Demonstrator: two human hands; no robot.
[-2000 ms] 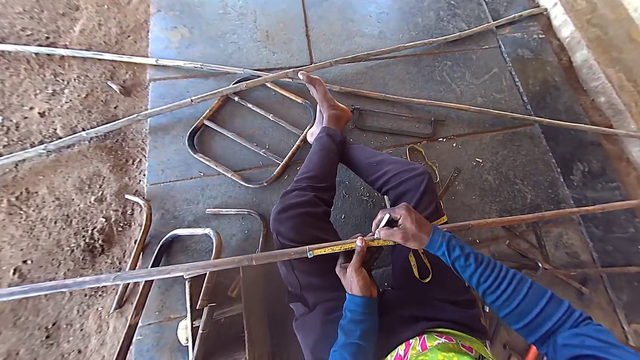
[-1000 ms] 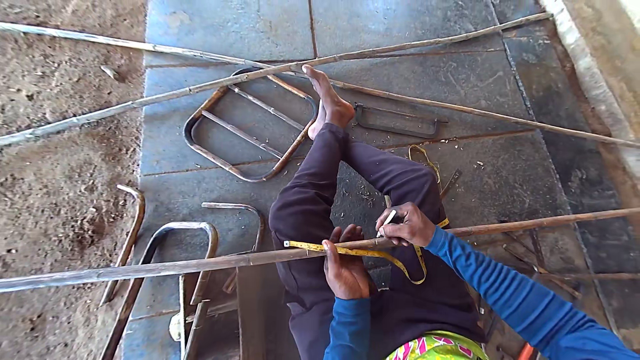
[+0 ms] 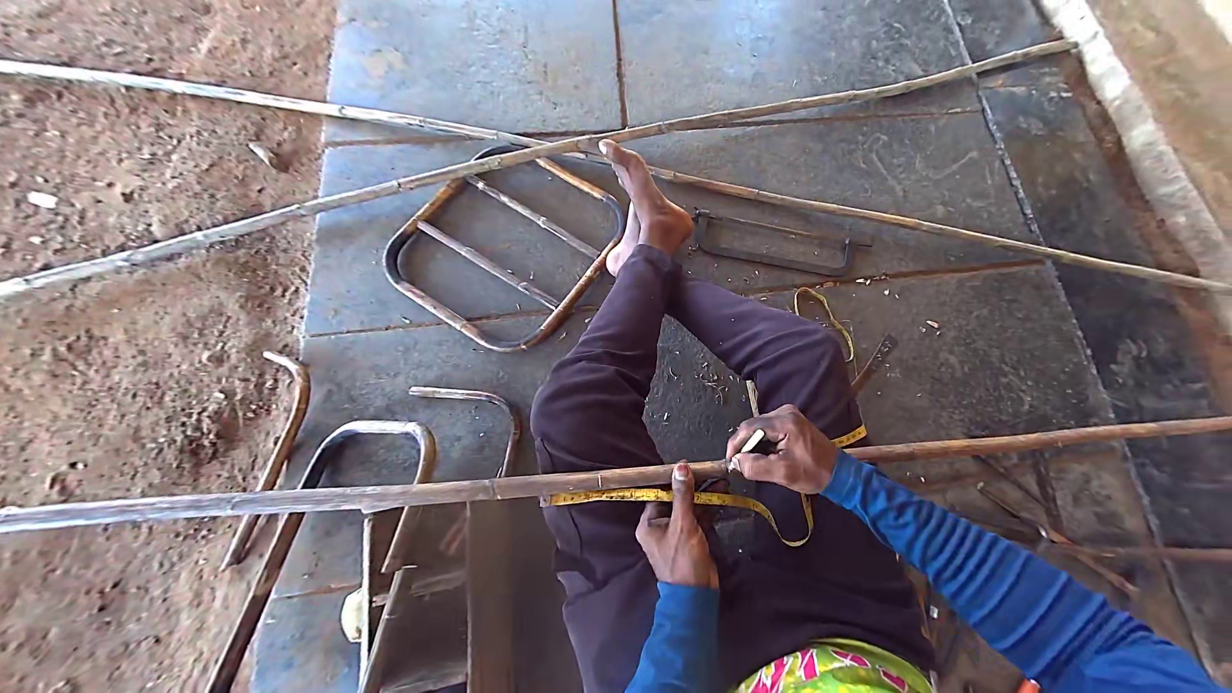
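Observation:
A long bamboo pole [image 3: 597, 479] lies across my thighs. My left hand [image 3: 681, 539] grips it from below, thumb on top, with a yellow tape measure [image 3: 616, 495] pinched along its lower side. The tape hangs in a loop right of that hand, and part of it shows near my knee. My right hand [image 3: 784, 450] rests on the pole and holds a small pale, pointed marking tool [image 3: 754, 441], its exact kind unclear. A thin stick stands up just behind my right fingers.
Two long bamboo poles [image 3: 828, 102] cross beyond my feet, over a rounded bent-cane frame [image 3: 452, 318]. A hacksaw [image 3: 770, 258] lies right of my foot. Bent cane pieces [image 3: 380, 426] and boards are at lower left. Shavings and a thin blade [image 3: 874, 364] lie on the slabs to the right.
Two seconds ago the tape lay along the pole up to my right fingers; its end has since moved left and it now hangs looped. My right hand stays on the pole with the small tool.

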